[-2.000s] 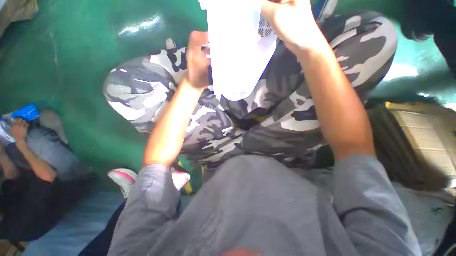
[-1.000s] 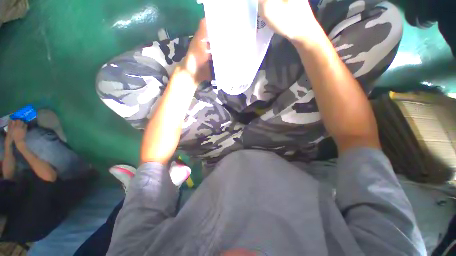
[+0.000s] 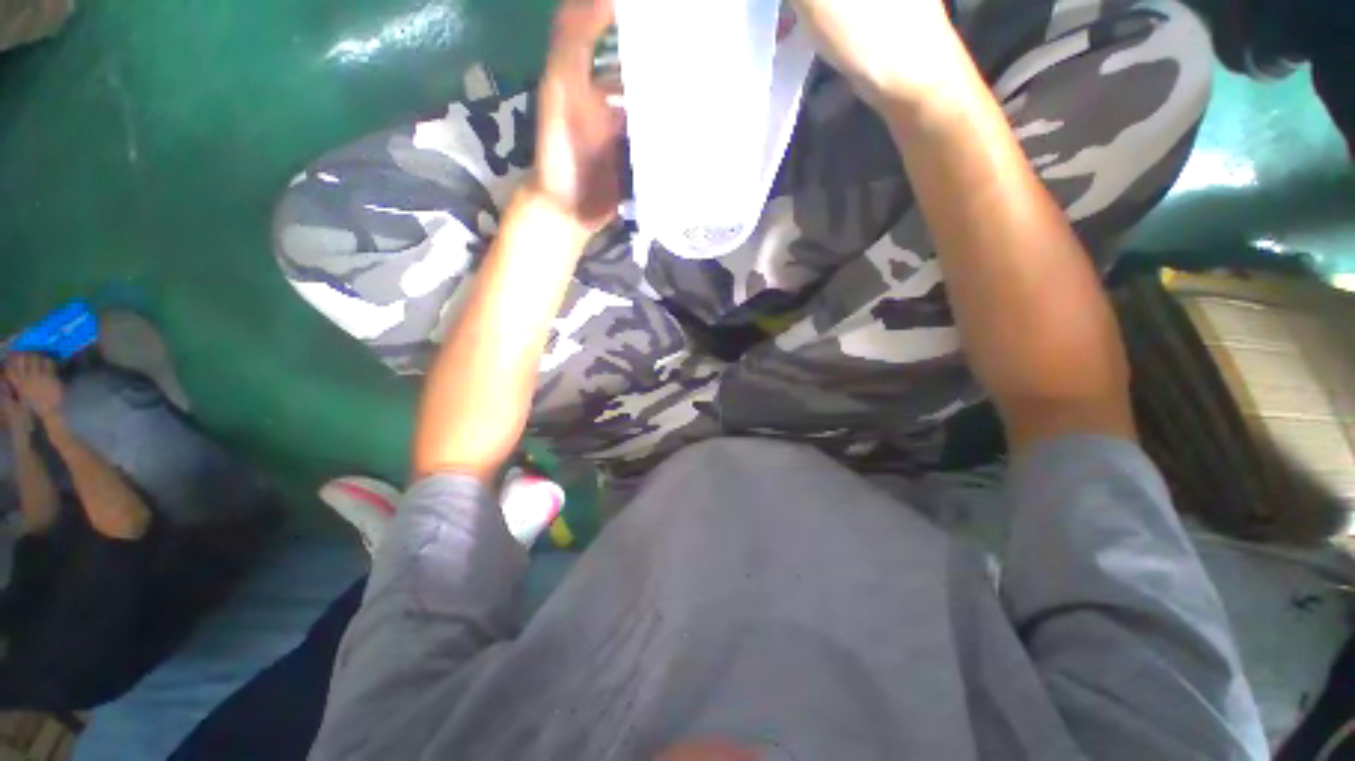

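Note:
A long white oval housing [image 3: 702, 119], overexposed, is above my lap at the top centre. Its rounded near end has a small dotted patch, and its far end is cut off by the top edge. A second pale edge shows along its right side. My left hand [image 3: 583, 127] is upright along the left side of the housing, fingers pointing up, with a narrow gap by the fingers; its grip is unclear. My right hand [image 3: 869, 37] is at the right side of the housing, against it, its fingers partly cut off by the top edge.
Camouflage-trousered legs are crossed below the housing. Flattened brown cartons [image 3: 1285, 357] are at the right. Another person sits at the far left, hands by a blue box [image 3: 57, 330]. A white and pink shoe [image 3: 531, 506] is behind my left arm. Green floor surrounds my legs.
The housing has shifted up slightly. My left hand has moved up, its fingers more extended than before. My right hand has moved up, further out of the picture. The dotted patch by my right hand is hidden.

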